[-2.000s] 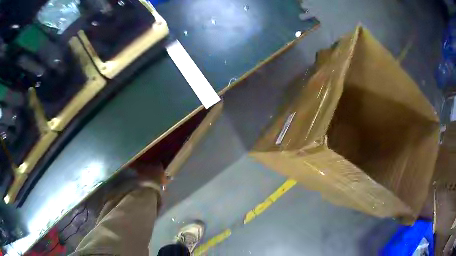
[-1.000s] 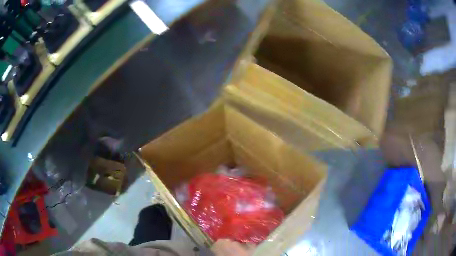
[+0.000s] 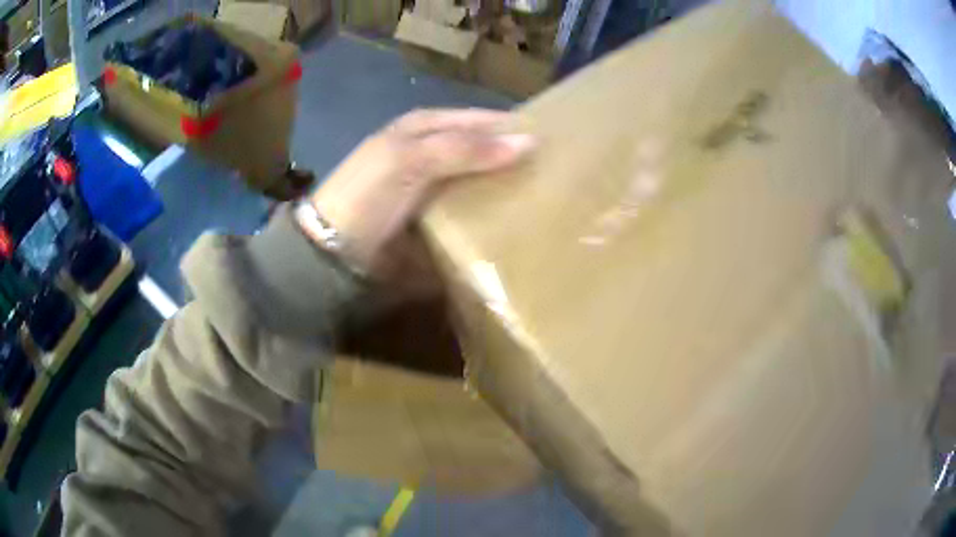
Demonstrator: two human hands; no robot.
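Note:
A large brown carton [image 3: 671,283] fills the right half of the view, close to the camera and tilted, with its surface blurred. My left hand [image 3: 419,173] grips its upper left edge, thumb on the near face and fingers hidden behind the edge. A blurred yellow patch [image 3: 875,267] shows on the carton's right part; I cannot tell what it is. Another brown carton [image 3: 409,425] stands lower, behind the held one, with a dark opening partly hidden by my sleeve and the held carton. My right hand is not in view.
A carton with a black plastic bag and red tape marks [image 3: 246,115] stands at the upper left. A blue crate or bin [image 3: 115,184] is beside the bench fixtures [image 3: 79,299] at the left. More open cartons [image 3: 435,37] stand at the back. A yellow floor line [image 3: 396,511] shows below.
The view has swung up and across. My left hand now holds a large carton close in front of me. The carton with red plastic inside and the red stool are out of view.

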